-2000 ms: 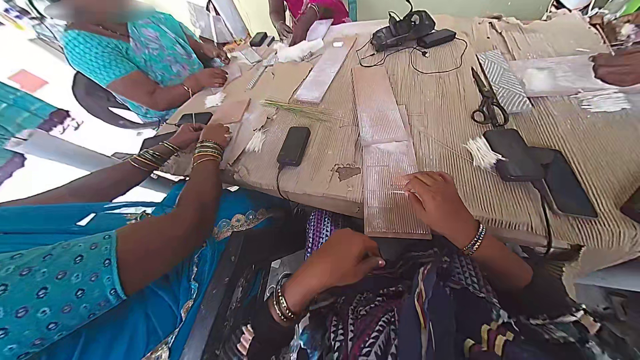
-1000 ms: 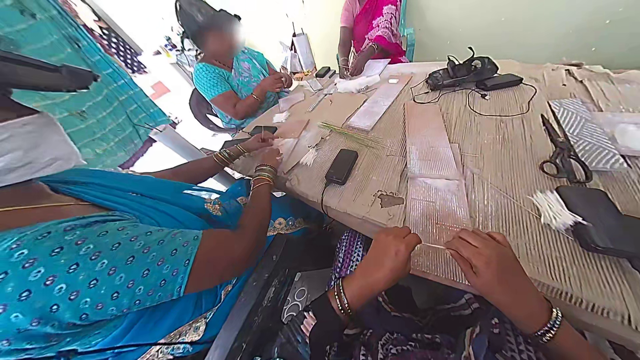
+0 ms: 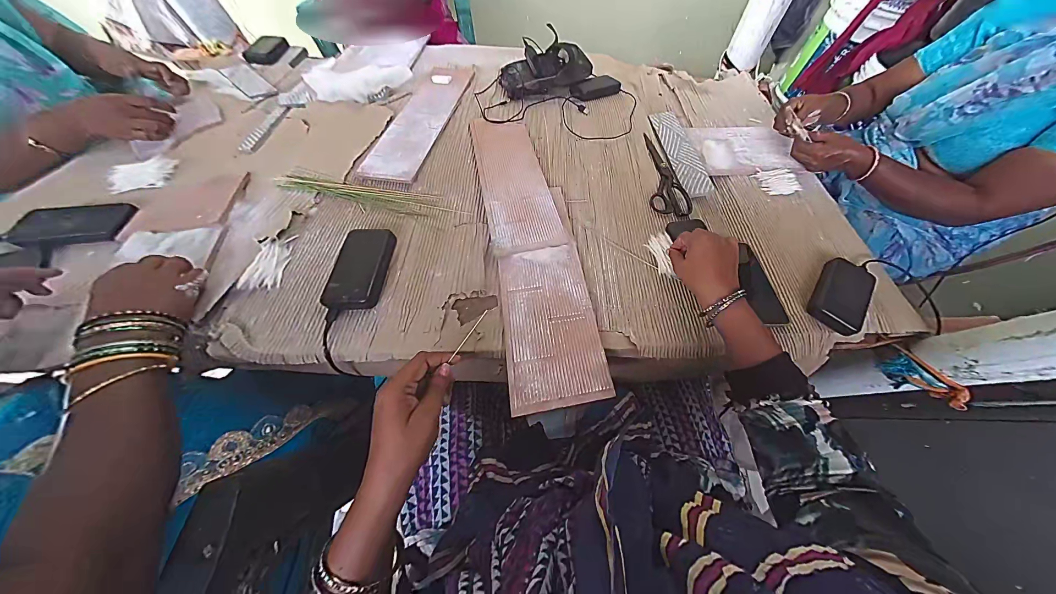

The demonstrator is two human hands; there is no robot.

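My left hand, near the table's front edge, pinches a thin stick between thumb and fingers. My right hand is at a pile of short white sticks, its fingertips touching or just over them; whether it holds one I cannot tell. A long ridged board lies between my hands, its near end past the table edge. A second ridged board lies farther back. Long green thin sticks lie loose left of the middle.
Black scissors lie beyond my right hand. Black power banks with cables and a phone rest on the corrugated cardboard covering. A black headset stands at the back. People work at left and right.
My hands have moved apart from over the near end of the long board, the right one reaching the white pile. The view has swung right, showing a person there.
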